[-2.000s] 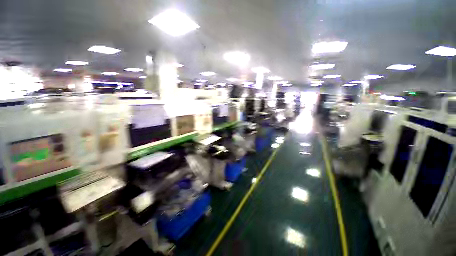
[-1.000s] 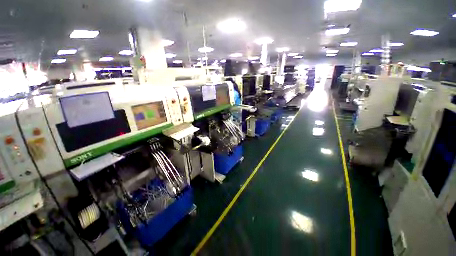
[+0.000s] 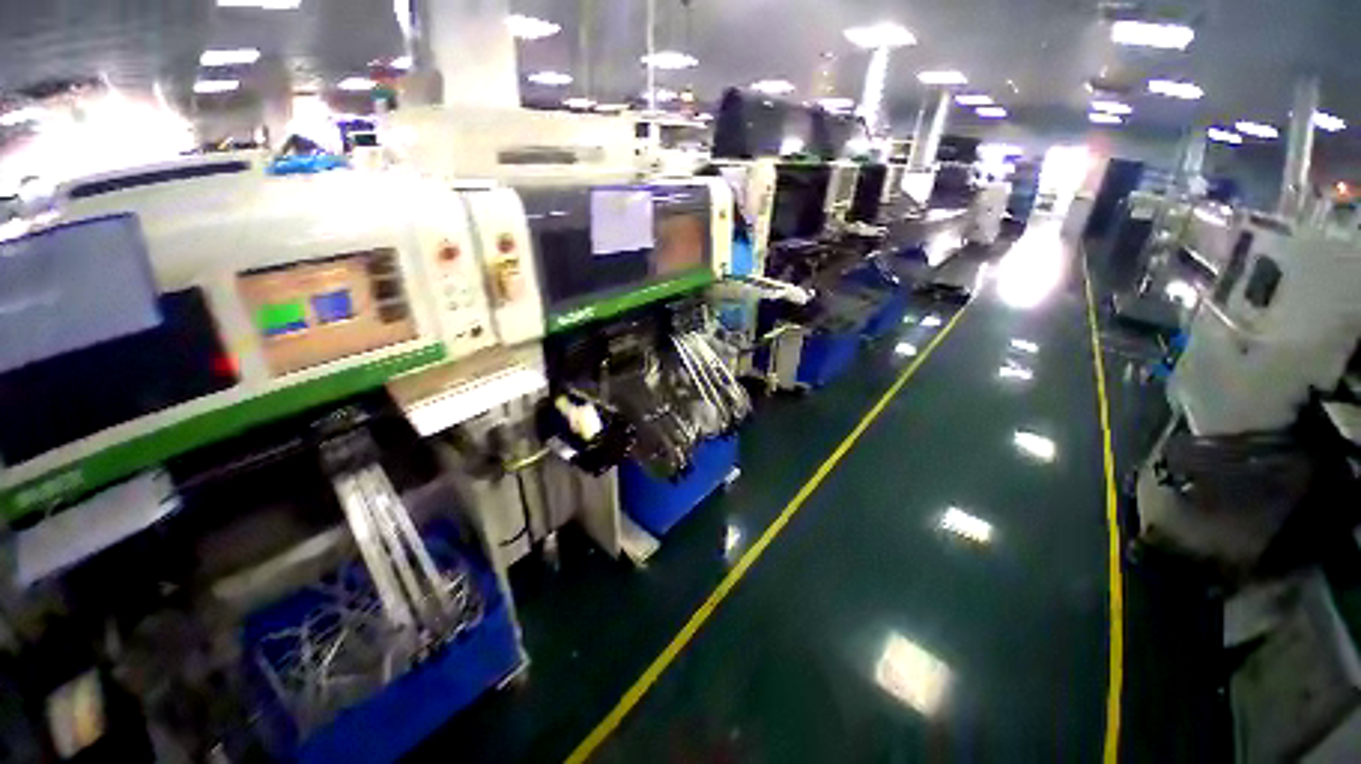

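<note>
Neither of my hands is in the picture. Nearest on the left is a white pick-and-place machine (image 3: 164, 336) with a green stripe and a lit monitor (image 3: 326, 311). Tape feeders (image 3: 391, 545) slope down from its front. Below them a blue bin (image 3: 485, 657) holds tangled pale tape strips. A button panel (image 3: 460, 291) with red knobs stands beside the monitor. A small side shelf (image 3: 470, 391) juts out below the panel.
A second machine (image 3: 620, 254) with feeders and another blue bin (image 3: 679, 490) stands further along on the left. A dark green floor aisle (image 3: 896, 552) runs ahead between yellow lines. White equipment (image 3: 1269, 336) lines the right side.
The view has moved forward along the aisle and turned slightly left. The left machines and blue bins look larger and nearer, and the aisle has shifted right. The picture is less blurred than two seconds ago.
</note>
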